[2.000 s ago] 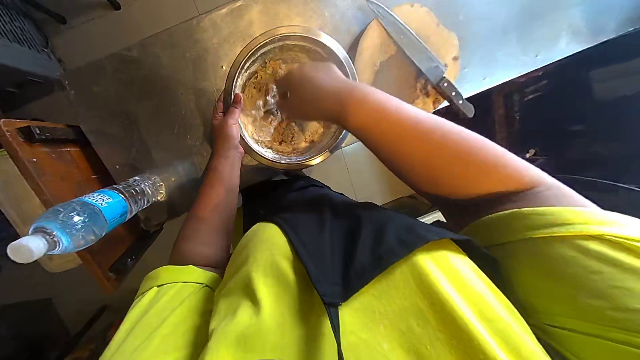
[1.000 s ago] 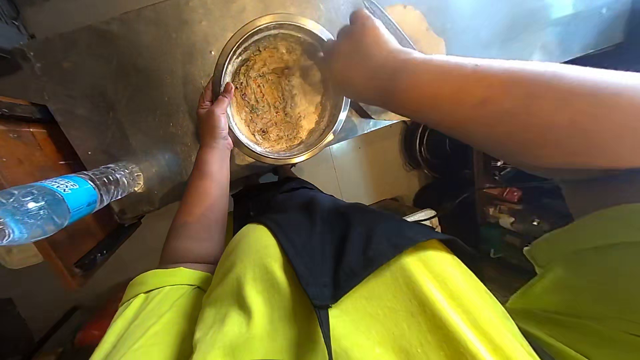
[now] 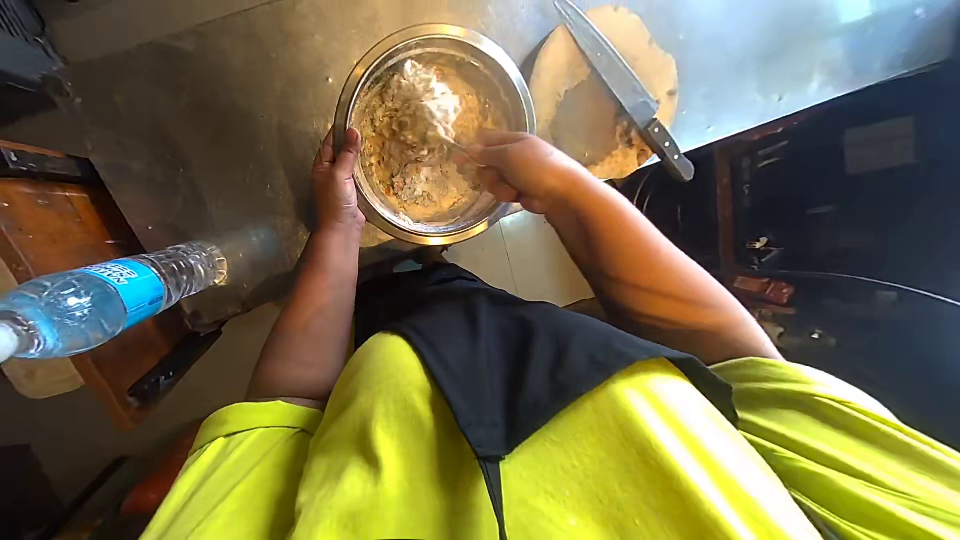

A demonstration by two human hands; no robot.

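Observation:
A round metal bowl [image 3: 435, 238] holds a crumbly brownish mixture [image 3: 427, 184] with a wet, whitish mass [image 3: 429, 96] on its upper part. My left hand [image 3: 339, 180] grips the bowl's left rim, thumb over the edge. Above the right side of the bowl, my right hand [image 3: 517, 169] is closed on the thin handle of a utensil, probably a spoon; its other end is hidden by the whitish mass. Right of the bowl, a large knife [image 3: 615, 75] with a dark riveted handle lies across a round wooden board [image 3: 652, 49].
A metal counter [image 3: 217, 112] bears the bowl and board. Near its left front edge stands a plastic water bottle [image 3: 90, 307] with a blue label. Below at the left is a brown wooden piece of furniture [image 3: 60, 225]. Dark shelving [image 3: 840, 210] with small items lies beyond the counter at the right.
My right hand has moved from the bowl's upper right rim, near the knife, down and left over the bowl. The whitish mass shows plainly now. My left hand stays at the rim.

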